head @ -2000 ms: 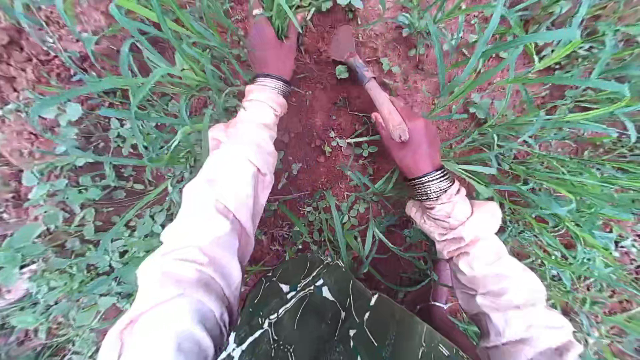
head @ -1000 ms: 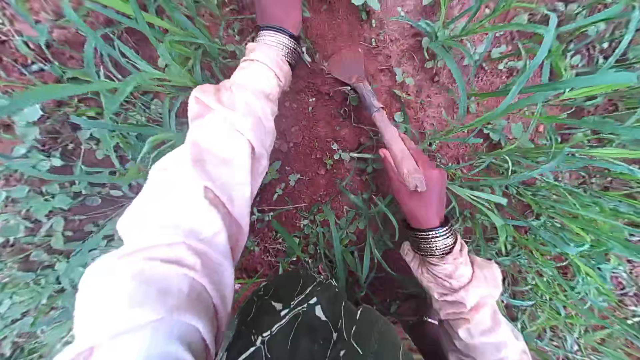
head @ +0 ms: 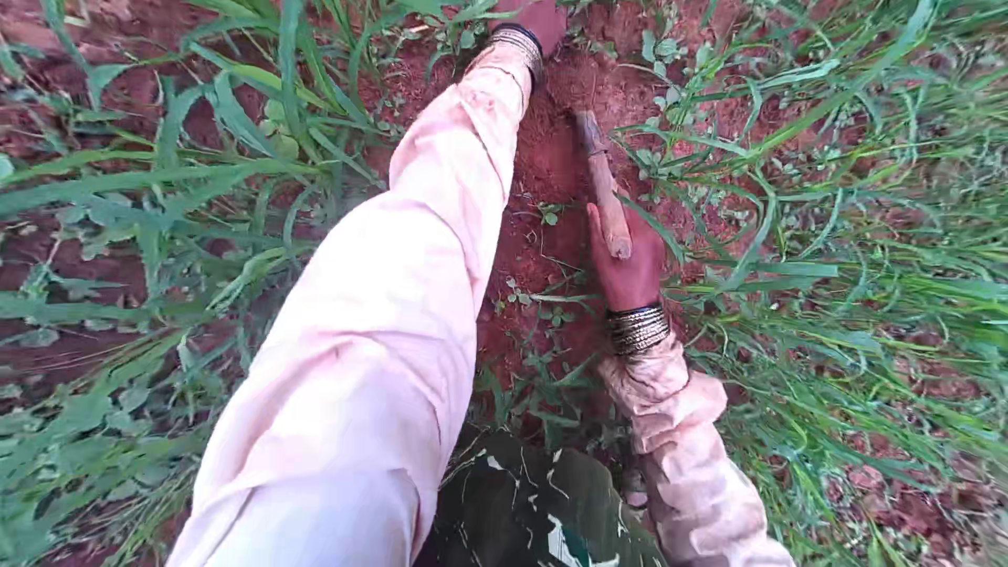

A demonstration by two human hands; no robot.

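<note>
My right hand (head: 630, 256) is closed around the wooden handle (head: 605, 185) of a small hand hoe, whose butt end shows above the palm. The tool's far end meets the red soil, and its blade cannot be made out there. My left hand (head: 535, 20) reaches to the top edge of the view, beside low green weeds (head: 465, 27). Its fingers are mostly cut off or hidden, so what it holds cannot be told. Bangles circle both wrists.
Long-bladed green grass (head: 827, 268) stands on the right, and more grass (head: 228, 165) with low leafy plants grows on the left. Between them runs a strip of red soil (head: 551, 173) with small seedlings (head: 550, 214). Dark patterned cloth (head: 535, 504) covers my lap.
Two seconds ago my left hand was among green leaves at the top, farther left of the tool. The hoe's metal blade, visible in both earlier frames, no longer shows. The right hand keeps its hold.
</note>
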